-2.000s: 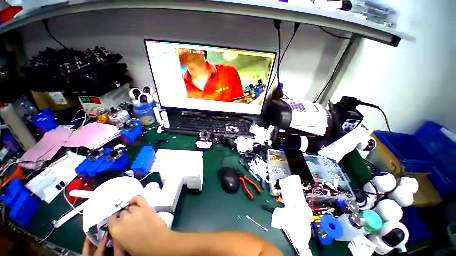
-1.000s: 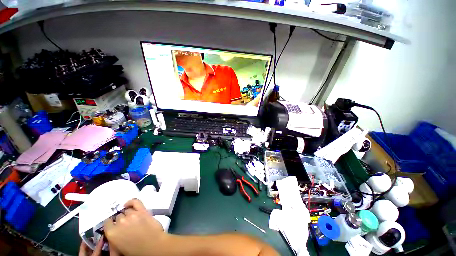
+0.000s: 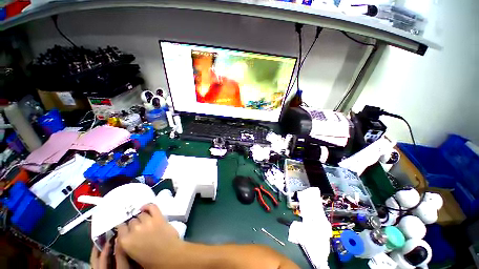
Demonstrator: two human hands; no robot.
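A rounded white camera housing (image 3: 123, 202) is at the lower left, at the bench's front edge, its open side towards me. My right hand (image 3: 147, 234) is closed on the open side's rim, fingers curled; any small part under them is hidden. My left hand (image 3: 107, 257) holds the housing from below, cut off by the bottom edge, with only some fingers showing. A blocky white camera body with an arm (image 3: 191, 181) lies on the mat just right of the housing.
A black mouse (image 3: 244, 189) and red-handled pliers (image 3: 266, 198) lie right of centre. A parts organizer (image 3: 341, 184), a blue spool (image 3: 352, 242) and white cameras (image 3: 412, 226) are at the right. Blue blocks (image 3: 113, 167) and pink sheets (image 3: 102, 137) are at the left. A monitor (image 3: 231, 81) stands behind.
The view has swung slightly, so the bench sits a little further right than one second ago. My right hand's fingers have shifted slightly at the housing's rim. The monitor picture has changed.
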